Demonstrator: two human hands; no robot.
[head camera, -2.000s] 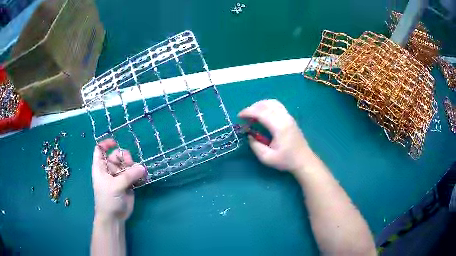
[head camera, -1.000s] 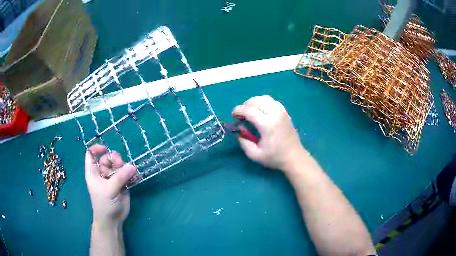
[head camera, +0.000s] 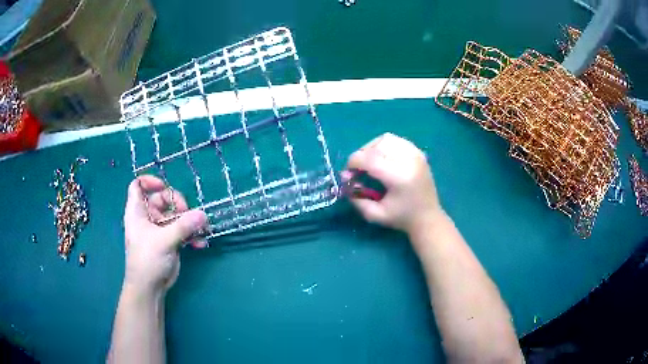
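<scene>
A silvery rectangular sprue frame (head camera: 245, 131) is held tilted above the green bench. Small parts fill rows along its far and near edges; the middle shows open bars. My left hand (head camera: 160, 227) grips its near left corner, thumb on top. My right hand (head camera: 398, 181) is closed around red-handled side cutters (head camera: 368, 193) at the frame's near right corner. The cutter jaws are blurred, so I cannot tell if they are on a part. A glittering pile of loose parts (head camera: 70, 210) lies on the bench at the left.
Tangled orange-gold empty runners (head camera: 554, 128) lie at the right, with more frames behind and beside them. A brown cardboard box (head camera: 85, 64) and a red tray (head camera: 27, 132) of parts stand at the far left. Tiny pale scraps (head camera: 308, 288) lie near me. A white strip (head camera: 376, 89) crosses the bench.
The frame first swung a little to the left and is now back to the right, lying at a slightly flatter angle. Both hands stay on the frame and cutters.
</scene>
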